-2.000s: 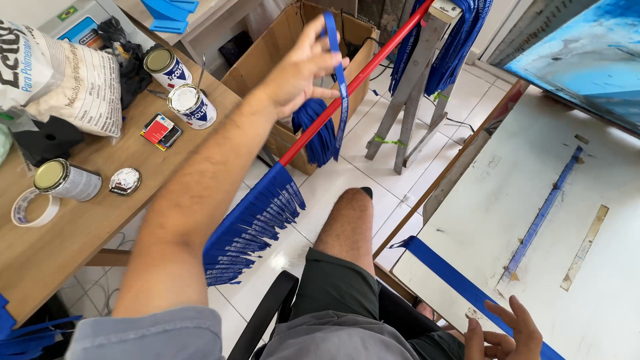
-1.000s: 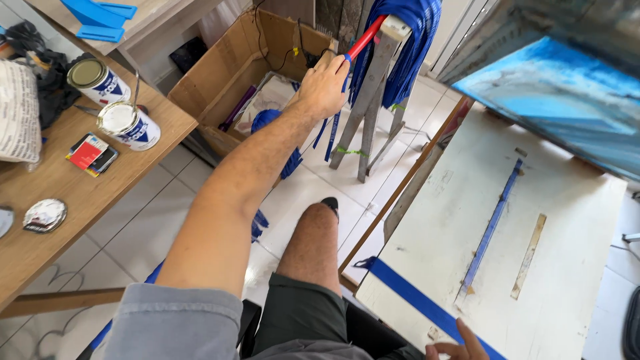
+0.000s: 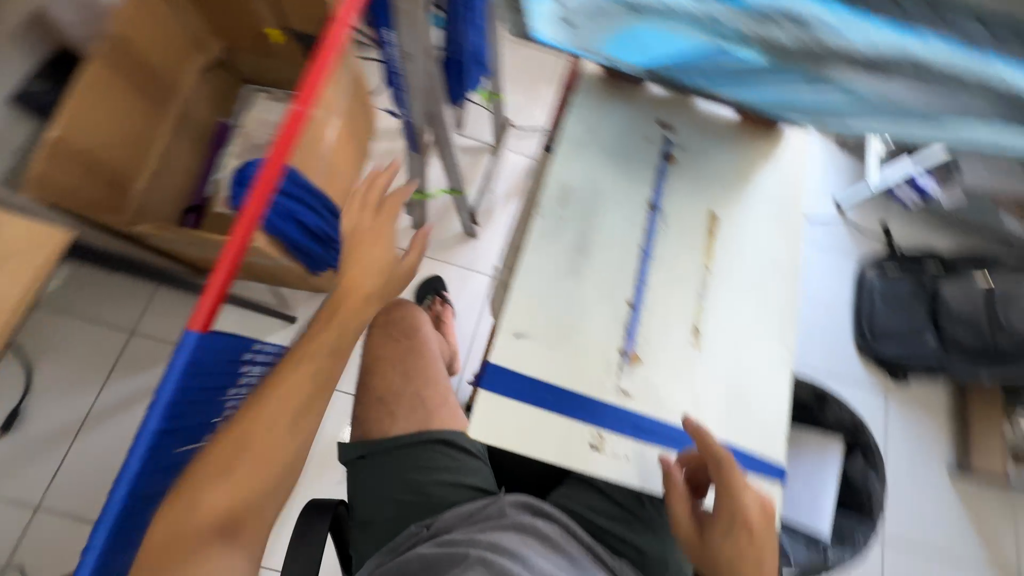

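My left hand (image 3: 376, 232) is empty with its fingers spread, above the floor between the box and the white board. Behind my left arm runs a red pole (image 3: 272, 168), with printed blue ribbons (image 3: 184, 408) hanging along its lower part. Across the near end of the white board (image 3: 592, 264) lies a blue ribbon strip (image 3: 584, 408). My right hand (image 3: 712, 488) is over the strip's right part, thumb and index finger apart, holding nothing that shows. Farther up the board runs a narrow blue strip (image 3: 648, 248). The view is blurred.
A cardboard box (image 3: 120, 136) with a bundle of blue ribbons (image 3: 300, 216) stands at left. Behind it is a metal stand (image 3: 440, 136) hung with blue ribbons. A blue painting (image 3: 720, 56) overhangs the board's far end. At right are a black bag (image 3: 944, 312) and a black bin (image 3: 864, 480).
My left hand has let go of the ribbon at the red pole's end and come back nearer my knee. The blue strip now lies straight across the board. The view has swung right.
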